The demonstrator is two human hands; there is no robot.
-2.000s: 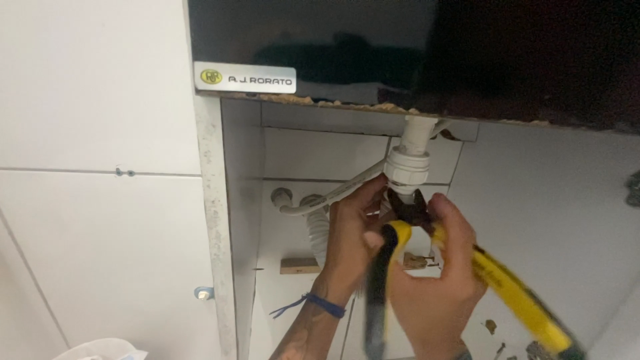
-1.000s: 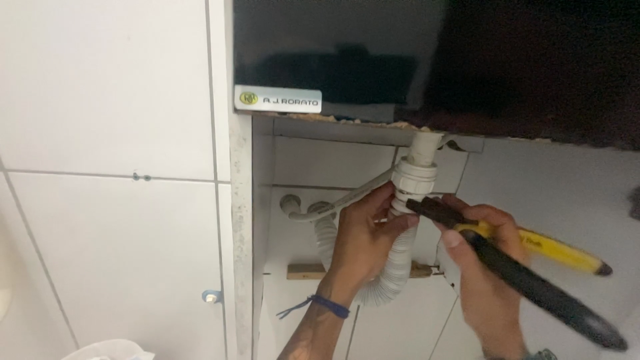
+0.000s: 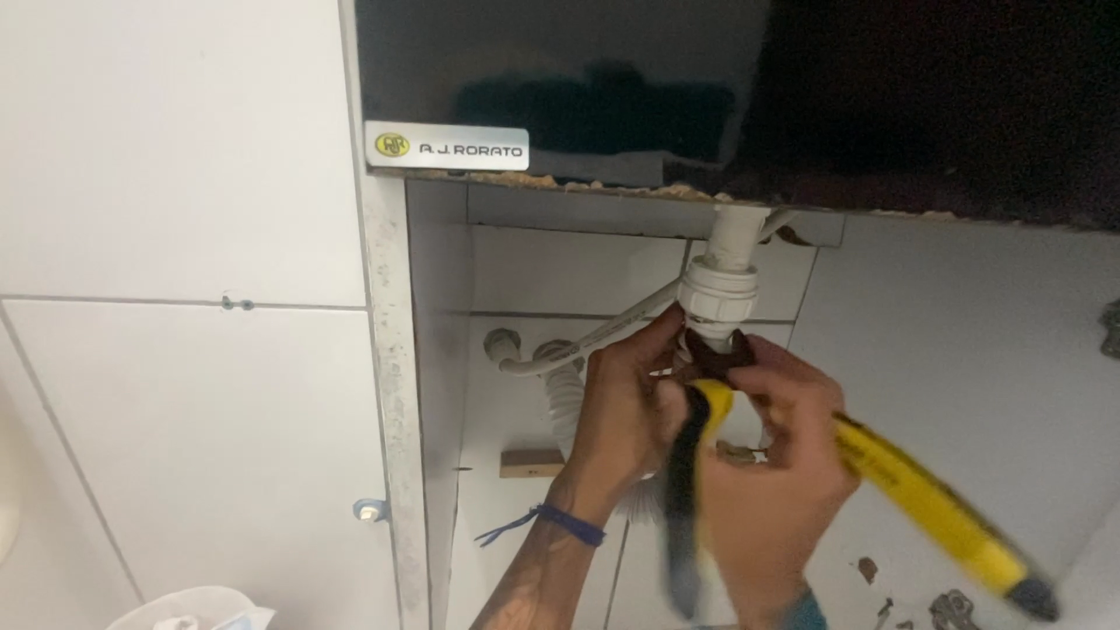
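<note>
My right hand is closed on pliers with yellow and black handles, spread wide apart. Their dark open jaws sit around the lower neck of a white plastic drain fitting, just below its ribbed nut. My left hand, with a blue cord on its wrist, has its fingers at the left of that neck; whether they grip the fitting or the hose is hidden. A white corrugated drain hose runs behind my left hand. The near handle is blurred.
A dark glossy panel with a chipped lower edge hangs above the hands. A thin white pipe runs behind to a wall outlet. A wooden block lies behind my left forearm. A cabinet side edge stands at left, a white bin below.
The pliers have gone from nearly closed handles, both pointing right, to widely spread handles with jaws around the neck. My right hand has moved in closer to my left hand.
</note>
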